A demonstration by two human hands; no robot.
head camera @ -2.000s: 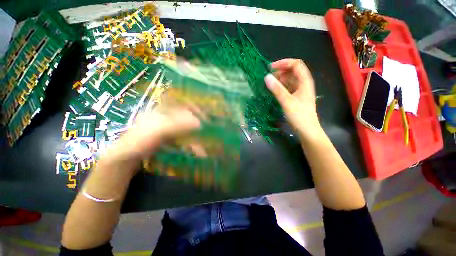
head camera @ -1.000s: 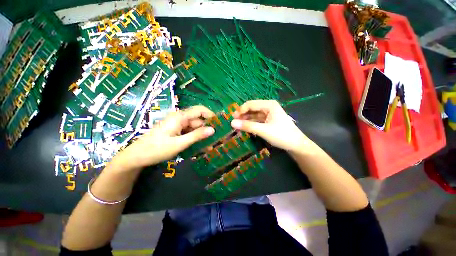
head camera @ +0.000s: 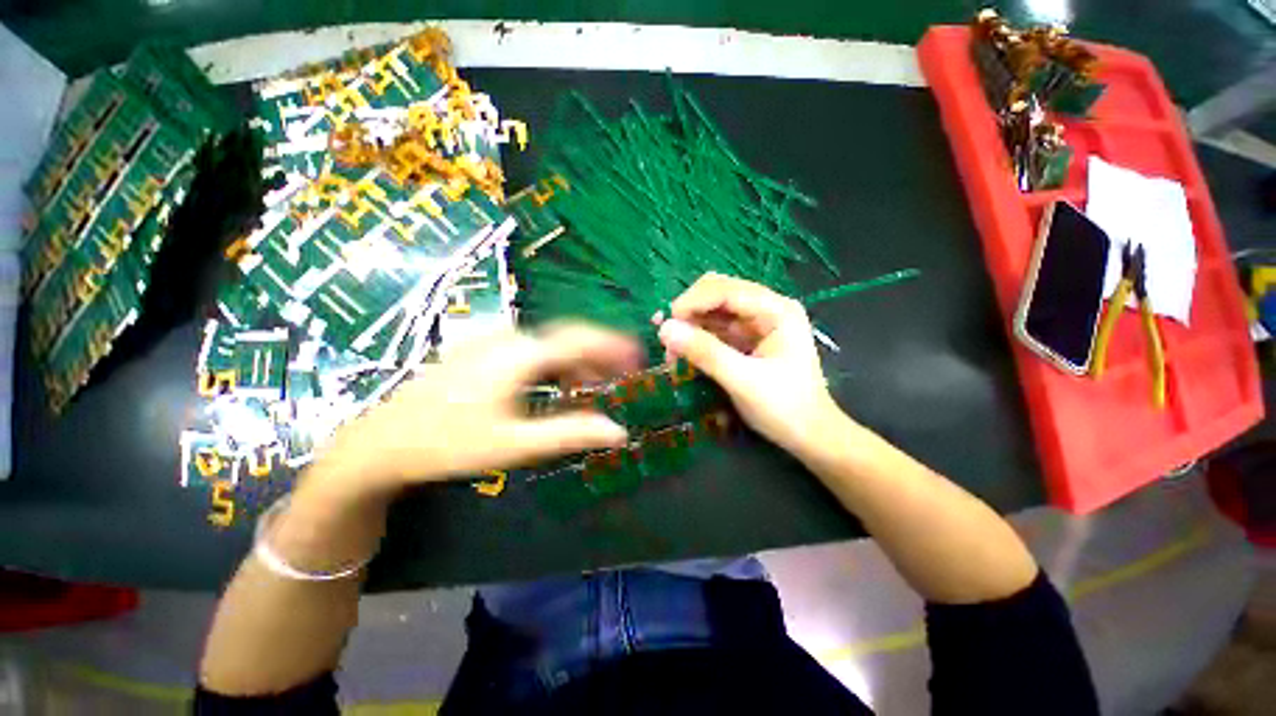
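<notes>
A green PCB panel [head camera: 637, 462] with rows of orange-gold shapes lies low in front of me, partly under both hands. My left hand [head camera: 483, 413] is blurred over the panel's left part; its thumb and fingers are apart, with nothing visible between them. My right hand [head camera: 753, 357] pinches at the panel's upper right edge with thumb and index finger. A loose heap of single boards [head camera: 336, 273] lies left of centre. Thin green break-off strips [head camera: 672, 203] lie tangled beyond my hands.
Stacked panels [head camera: 119, 217] lean at the far left beside a white box edge. A red tray [head camera: 1119, 455] at right holds a smartphone [head camera: 1066, 287], white paper [head camera: 1168, 245], yellow-handled cutters [head camera: 1131, 322] and a gold-coloured clump [head camera: 1033, 84]. A pale rail [head camera: 588, 45] crosses behind.
First the panel was swung in, blurred; then both hands pinched its upper edge. Now my left hand has opened and moved slightly away from my right, which stays near the same spot.
</notes>
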